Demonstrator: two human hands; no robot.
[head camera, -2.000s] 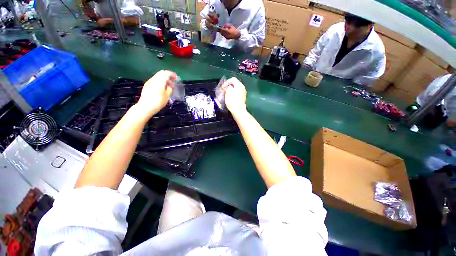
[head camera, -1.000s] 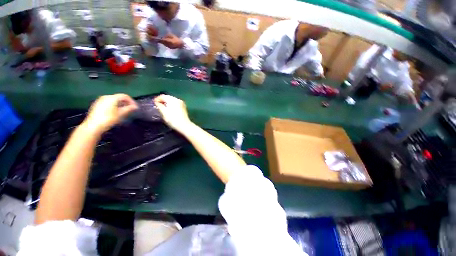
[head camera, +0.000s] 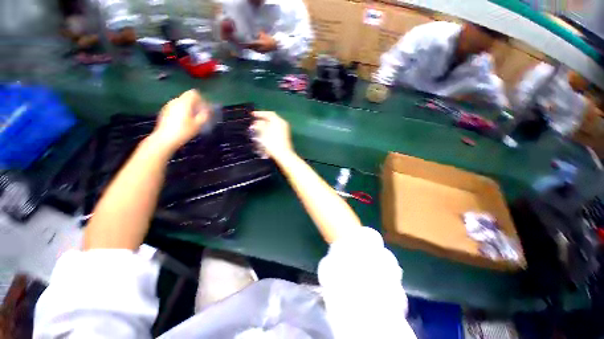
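My left hand (head camera: 182, 118) is above the far left part of the black compartment tray (head camera: 205, 155), with a blurred clear bag (head camera: 210, 119) at its fingertips. My right hand (head camera: 271, 134) is over the tray's far right corner. Something pale shows under its fingers, too blurred to tell what it is. The tray lies on other black trays on the green bench. Red-handled scissors (head camera: 359, 196) lie right of the tray, beside a small clear piece (head camera: 343, 177). The picture is blurred by motion.
An open cardboard box (head camera: 424, 234) at the right holds filled parts bags (head camera: 489, 235). A blue bin (head camera: 30, 126) stands at far left. People in white coats work across the bench (head camera: 318, 139). Another blue bin (head camera: 434, 319) shows below the bench edge.
The view swung right, then partly back left. The silvery heap seen on the tray two seconds ago no longer shows. My hands are farther apart than one second ago.
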